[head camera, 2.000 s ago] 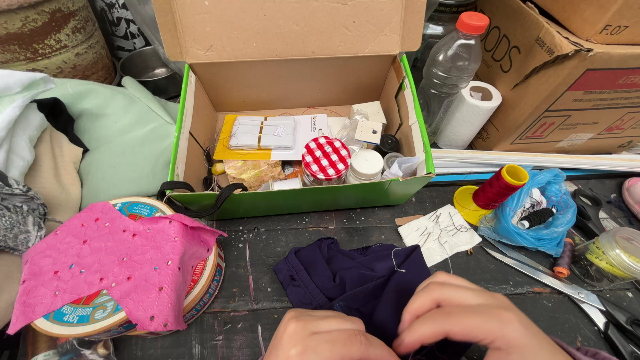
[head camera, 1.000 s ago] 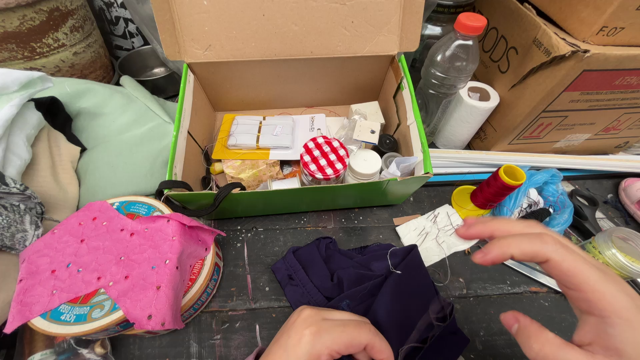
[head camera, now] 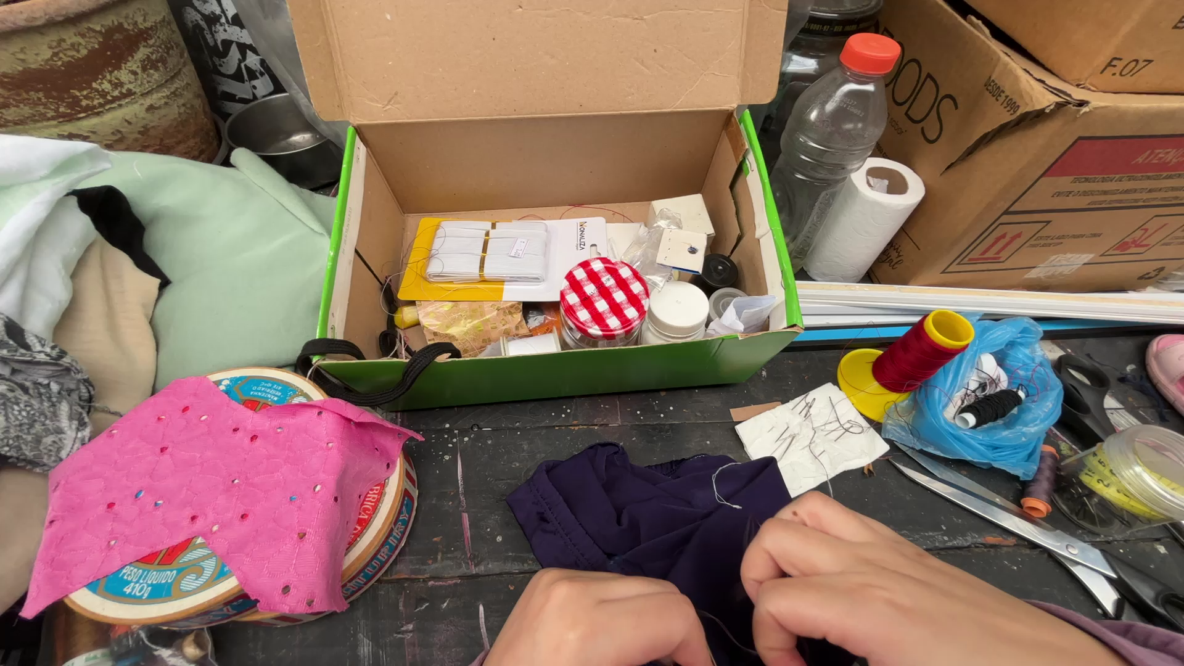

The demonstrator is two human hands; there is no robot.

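Dark navy fabric lies bunched on the black table, with a pale loose thread on its top. My left hand is curled on the lower part of the fabric at the bottom edge. Close on its right, my right hand bends its fingers over the same fabric; the fingertips are partly hidden. Whether a needle is held does not show. Just behind my right hand lies a white cloth with many needles or pins stuck in it. A dark red thread spool leans beside a yellow one.
A green cardboard box with jars and elastic stands behind. At left, pink fabric drapes over a round tin. To the right are scissors, a blue plastic bag, a clear container, a bottle and a paper roll.
My right hand was raised with fingers spread near the white cloth one second ago. It has come down and left to the navy fabric, beside my left hand.
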